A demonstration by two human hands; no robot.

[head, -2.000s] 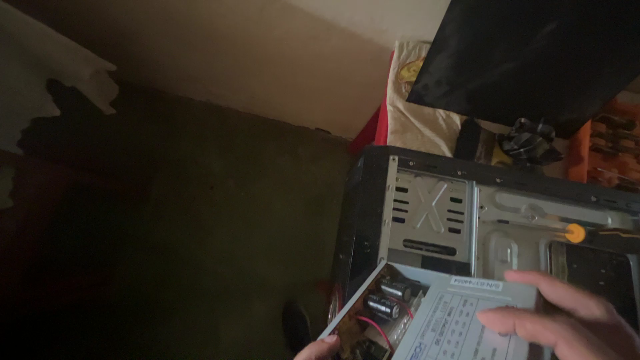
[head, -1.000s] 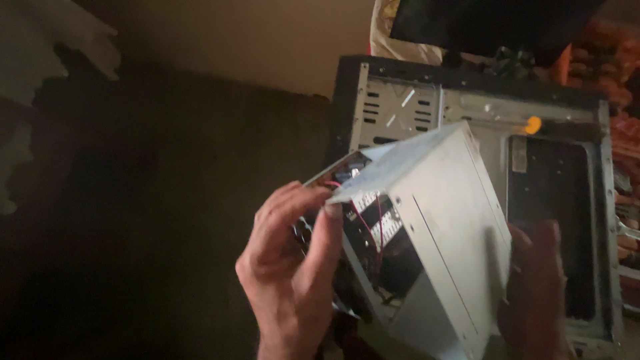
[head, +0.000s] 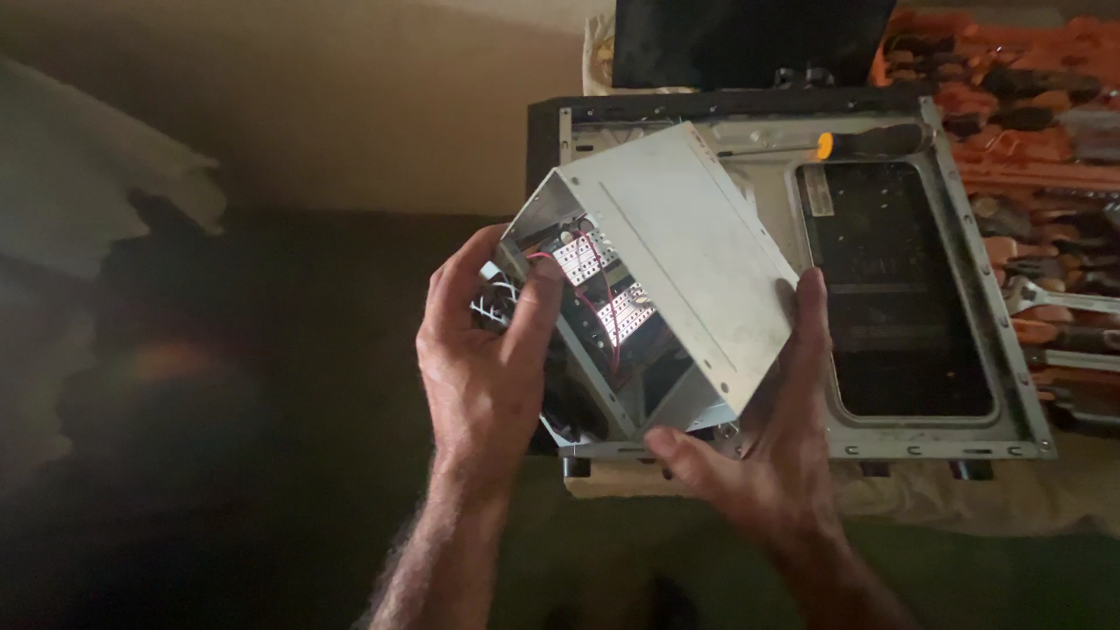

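Observation:
A computer power supply unit (head: 682,254) with a grey metal casing is tilted between both hands, above the left part of an open computer case (head: 984,289). My left hand (head: 486,350) grips its left edge, the thumb at the opening. My right hand (head: 783,411) holds its right side and lower corner. Through the open side show metal heat sinks (head: 626,311), red wires (head: 604,280) and dark parts. White cable ties or netting (head: 496,297) show behind my left hand.
A screwdriver with a black and orange handle (head: 875,142) lies across the case's upper part. Behind stands a dark flat panel (head: 744,44). At the right is an orange tool tray (head: 1032,166) with wrenches (head: 1067,299) and other tools. Cloth (head: 910,507) lies under the case.
The power supply has been turned from its labelled face to a plain face, with its open side facing left. My left hand has come fully into view on its edge. The view has shifted.

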